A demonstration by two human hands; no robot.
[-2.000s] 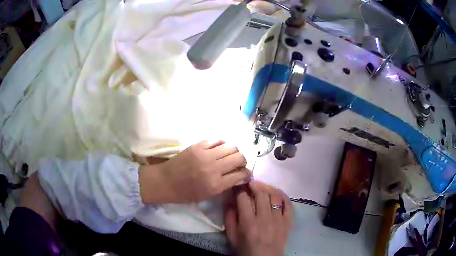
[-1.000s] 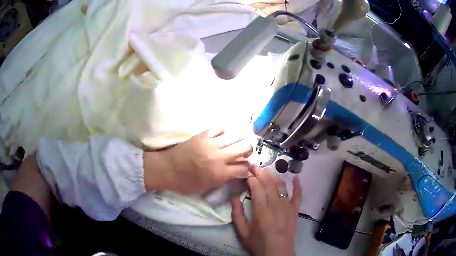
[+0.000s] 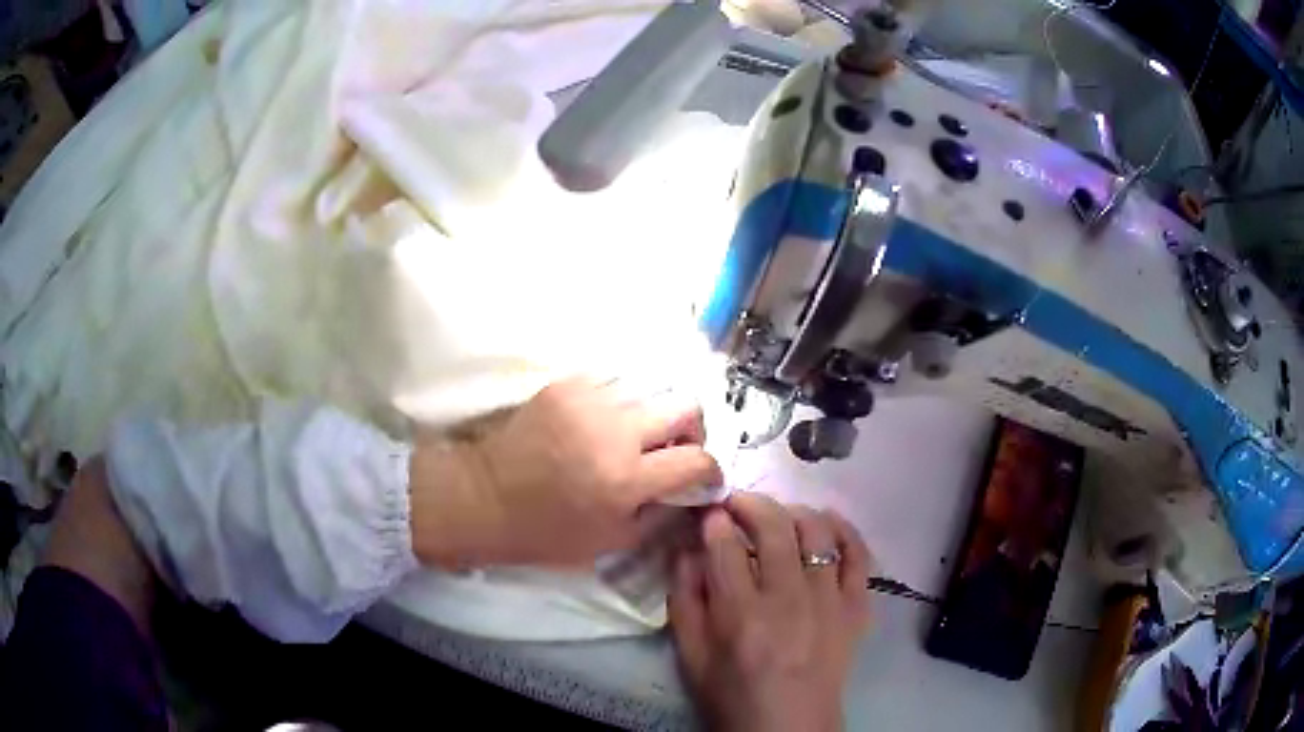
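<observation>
Cream garment fabric [image 3: 272,272] is heaped left of the needle and drapes toward the table's front edge; it is washed out under the lamp. My left hand [image 3: 565,472], with a white sleeve cover, pinches the fabric edge just in front of the needle. My right hand [image 3: 772,608], with a ring, has its fingertips on the same edge, touching my left fingertips. The fabric between the fingers is mostly hidden. The presser foot and needle area [image 3: 758,386] of the white and blue sewing machine [image 3: 987,272] is just beyond my fingertips, in glare.
A grey sewing lamp [image 3: 615,115] hangs left of the machine head. A smartphone [image 3: 1008,551] lies on the bed right of my right hand. A yellow-brown tool box [image 3: 1118,658] with white pieces stands at the lower right.
The view shifted down and back up. My right fingers, more spread one second ago, are now closer together and bent at the fabric edge. My left hand remains on the fabric.
</observation>
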